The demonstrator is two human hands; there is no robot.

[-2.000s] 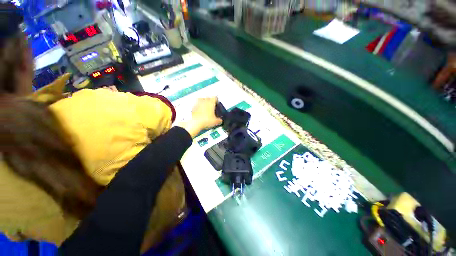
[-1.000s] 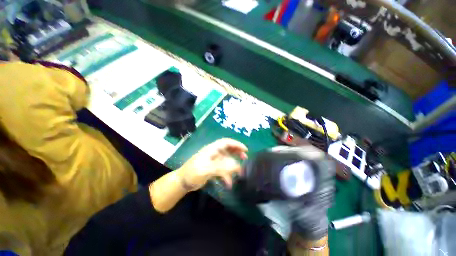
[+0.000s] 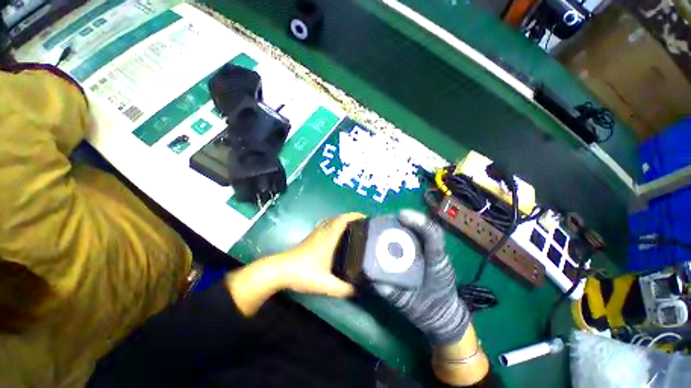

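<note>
A black socket cube (image 3: 356, 258) with a white ring and dark centre on its face is held between both my hands, above the green bench's front edge. My left hand (image 3: 307, 261), bare, grips its left side. My right hand (image 3: 432, 292), in a grey striped knit glove, grips its right side. Several black socket cubes (image 3: 256, 132) lie grouped on the printed sheet (image 3: 178, 178); the nearest one has metal pins pointing toward me. The cube's underside is hidden.
A pile of small white clips (image 3: 371, 163) lies beyond my hands. To the right are a brown power strip (image 3: 492, 241), a white power strip (image 3: 557, 250), a white tube (image 3: 530, 352), a bag of small parts (image 3: 606, 364) and a yellow-black device (image 3: 602, 303). A person's yellow sleeve (image 3: 98, 220) is at left.
My left hand has moved from the grouped cubes to the held cube, which it now grips with my gloved right hand. The view has swung right, bringing in the power strips.
</note>
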